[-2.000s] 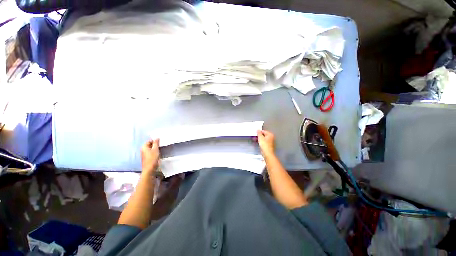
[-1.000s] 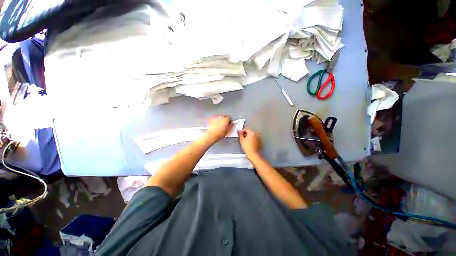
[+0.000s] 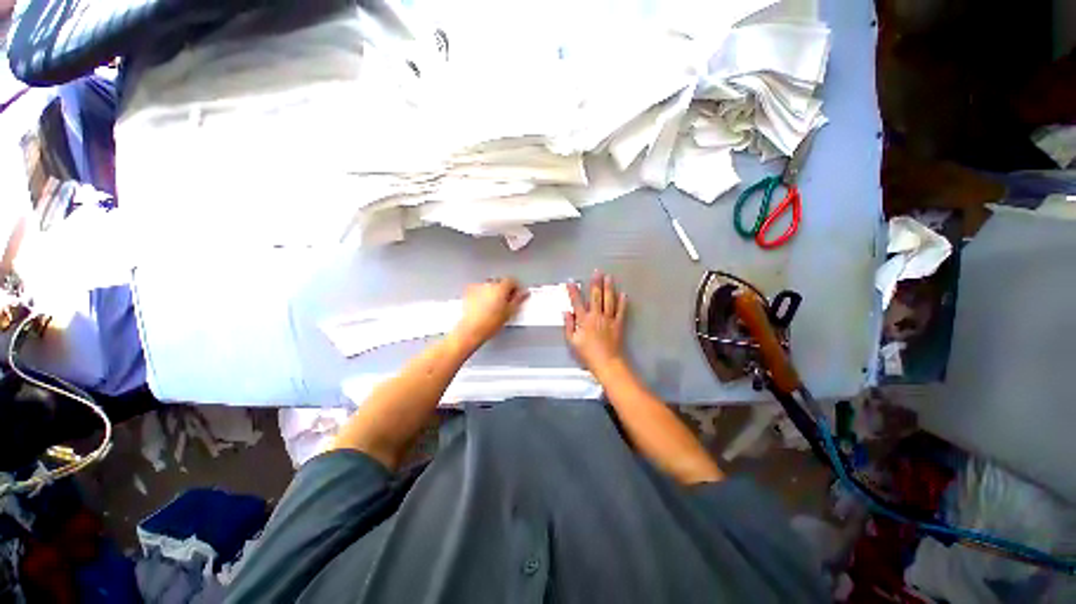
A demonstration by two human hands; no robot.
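A long, narrow, slightly curved white collar piece (image 3: 401, 325) lies flat on the pale blue-grey table. My left hand (image 3: 489, 309) is on its upper edge right of the middle, fingers bent and pinching the cloth. My right hand (image 3: 598, 321) lies at its right end with the fingers spread, the fingertips touching the cloth end and the table. The hands hide parts of the strip. Pressed white pieces (image 3: 472, 385) lie at the table edge against my body, partly behind my left forearm.
The steam iron (image 3: 743, 327) stands at the right, its blue and black hose (image 3: 867, 490) running off right. Scissors (image 3: 768, 211) and a thin white marking pen (image 3: 684, 240) lie beyond it. A large unpressed white pile (image 3: 472, 189) covers the far side. A dark padded board (image 3: 83, 41) is at far left.
Both hands have moved from the strip's two ends to its right part. Since a second ago, my left hand has shifted slightly left and my right hand has gone from pinching to spread flat.
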